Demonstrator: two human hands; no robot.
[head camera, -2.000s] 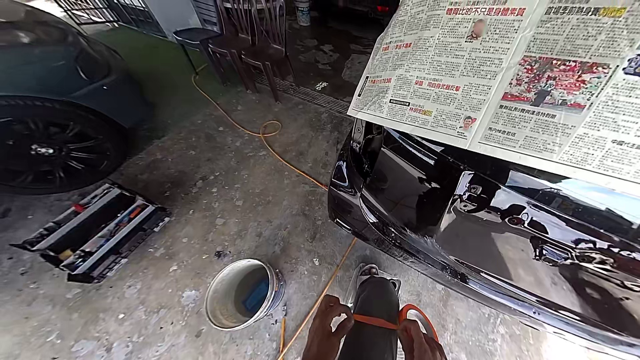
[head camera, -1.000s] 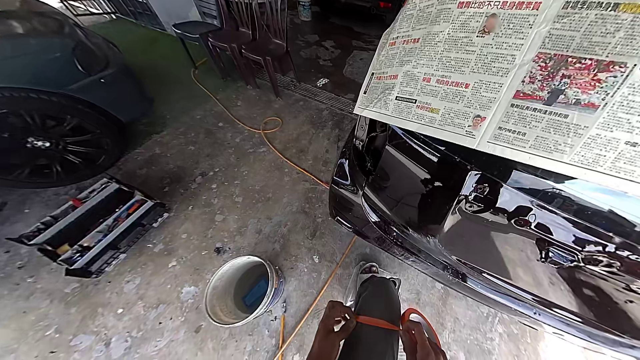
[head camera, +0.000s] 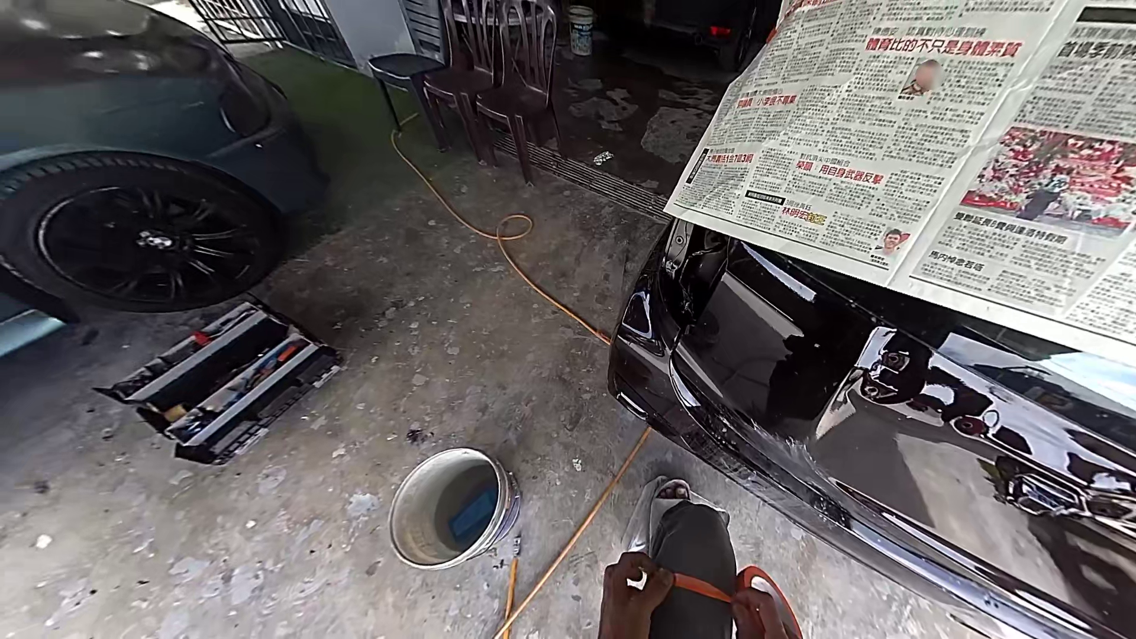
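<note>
My left hand (head camera: 632, 593) pinches the end of a strip of orange tape (head camera: 703, 587), which lies taut across the dark trouser leg (head camera: 694, 550). At the other end my right hand (head camera: 759, 612) grips the strip, beside an orange loop that looks like the tape's roll, partly hidden by the hand. Both hands are at the bottom edge of the view. Just ahead is the glossy black car bumper (head camera: 754, 355), with newspaper sheets (head camera: 825, 160) over the body above it.
A bucket (head camera: 404, 532) with water and a blue item stands to the left. An orange hose (head camera: 568, 546) crosses the concrete floor. Further left are an opened toolbox (head camera: 191, 359) and a dark car's wheel (head camera: 142, 235). Plastic chairs (head camera: 524, 102) stand at the back.
</note>
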